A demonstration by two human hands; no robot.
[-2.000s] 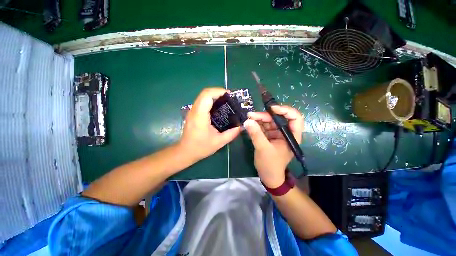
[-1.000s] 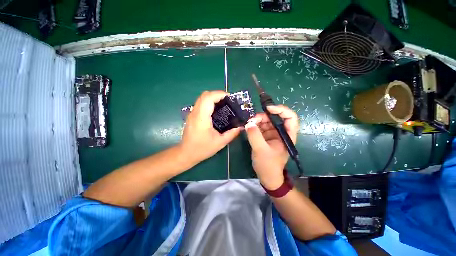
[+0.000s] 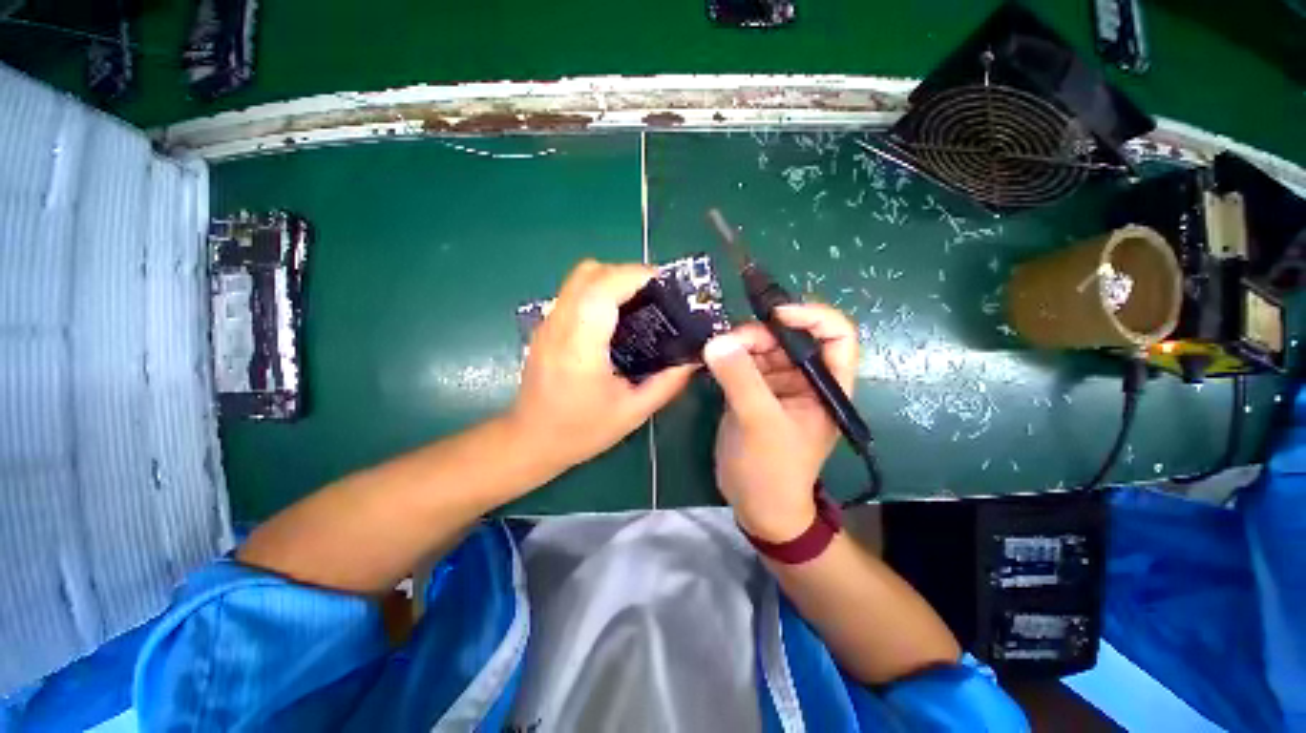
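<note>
My left hand (image 3: pixel 580 351) grips a black phone battery (image 3: pixel 649 332) with white print, held over an open phone chassis (image 3: pixel 696 284). The chassis's board end shows beyond the battery, and another part shows left of my fingers. My right hand (image 3: pixel 781 401) holds a black soldering iron (image 3: pixel 802 344) between thumb and fingers, its thin tip pointing up and away, touching nothing. The right thumb and a fingertip meet at the battery's right lower edge. What they pinch there is too small to tell.
An open phone unit (image 3: pixel 259 315) lies at the left beside white ribbed trays (image 3: pixel 108 372). Whitish slivers lie scattered at the right. A fan (image 3: pixel 995 136), brown roll (image 3: pixel 1067 298) and black-yellow box (image 3: pixel 1225 272) stand right. A worn ledge (image 3: pixel 573 108) borders the conveyor.
The battery lies slightly flatter over the chassis. The right fingers have shifted a little at its edge, and the iron has moved slightly left. The units on the conveyor have moved left.
</note>
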